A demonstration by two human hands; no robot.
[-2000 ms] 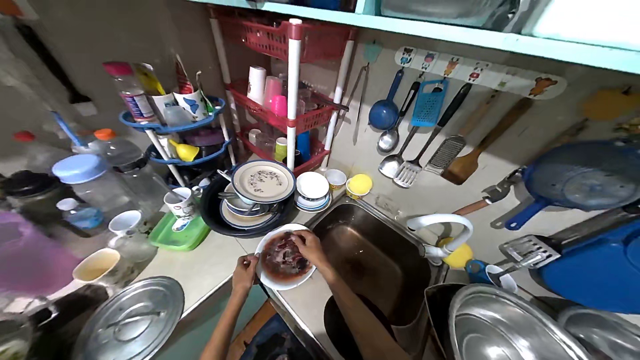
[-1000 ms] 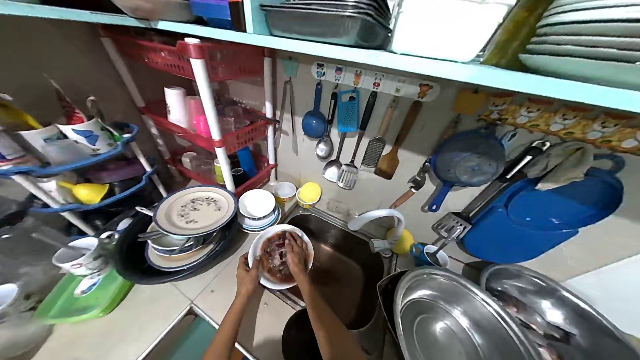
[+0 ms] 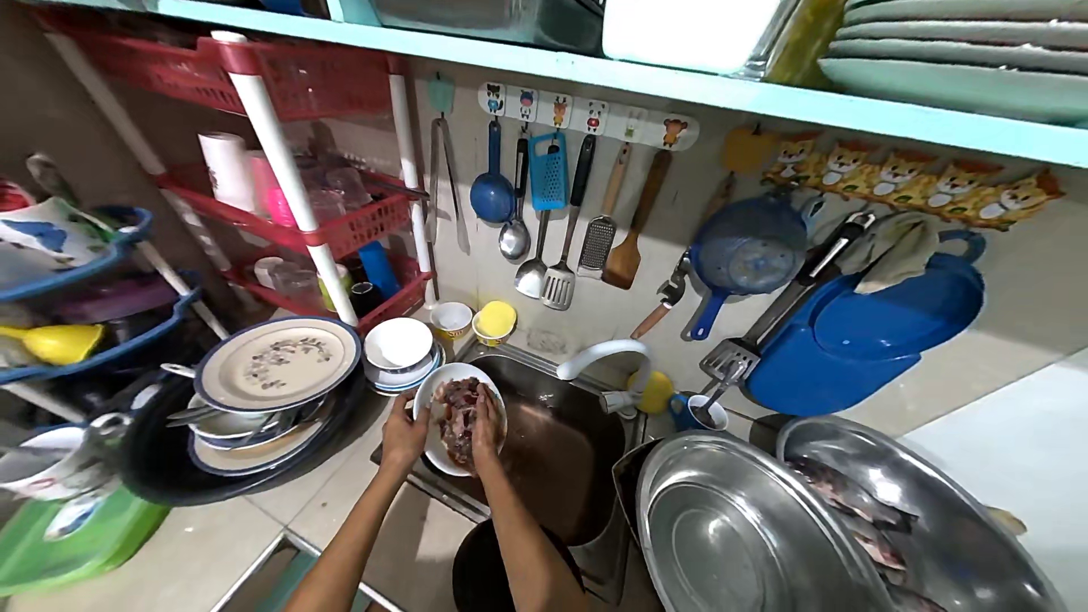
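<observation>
A white bowl (image 3: 435,438) of raw dark-red meat pieces (image 3: 459,416) is tilted over the left edge of the metal sink (image 3: 561,450). My left hand (image 3: 404,435) grips the bowl's left rim. My right hand (image 3: 486,425) lies flat along the right side of the meat, fingers together, pressing against it inside the bowl. Brownish liquid shows in the sink basin. The white faucet (image 3: 599,348) curves over the basin's back right corner.
Left of the sink are stacked small bowls (image 3: 398,344) and a black basin (image 3: 140,442) with plates. On the right, a steel basin (image 3: 722,527) overlaps another basin holding fish (image 3: 850,493). Utensils hang on the wall; a turquoise shelf (image 3: 527,53) runs overhead.
The bowl has tilted toward the sink. My right hand has gone from fingers in the meat to lying flat against its right side. The view has shifted right.
</observation>
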